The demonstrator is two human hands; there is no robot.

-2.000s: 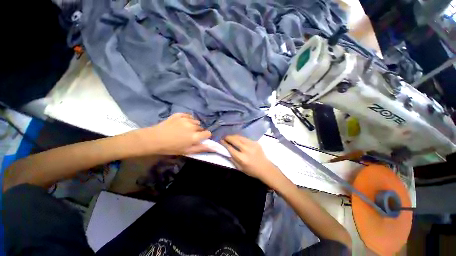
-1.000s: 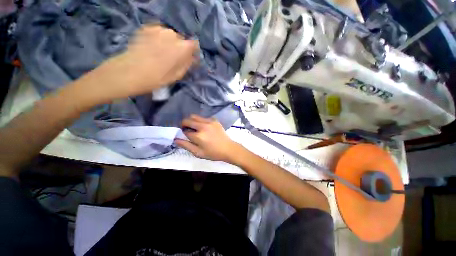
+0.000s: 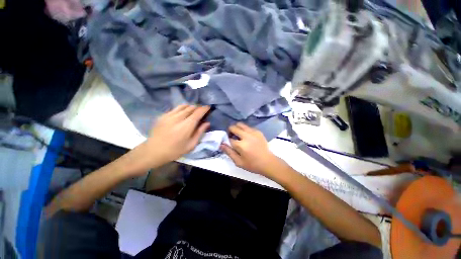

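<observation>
The blue-grey garment (image 3: 151, 66) lies heaped left of the sewing machine (image 3: 343, 55) and reaches under its needle area. My left hand (image 3: 179, 132) lies on the garment near the table's front edge, fingers bent over the cloth. My right hand (image 3: 248, 149) pinches the garment's light edge beside it, with thumb and fingers closed on the cloth. A white label (image 3: 198, 81) shows on the cloth above my hands. The grey binding strip (image 3: 343, 174) runs from the needle area to the orange disc (image 3: 419, 212). The presser foot is too blurred to make out.
A black phone (image 3: 367, 126) lies under the machine arm, with a yellow item (image 3: 403, 125) beside it. A small black tool (image 3: 337, 121) lies by the needle area. A brown-handled awl (image 3: 394, 169) lies near the disc. The white table edge (image 3: 323, 184) has ruler marks.
My left hand was raised and blurred over the heap; it has come down onto the cloth beside my right hand. The view has shifted, and a folded flap with a white label now shows.
</observation>
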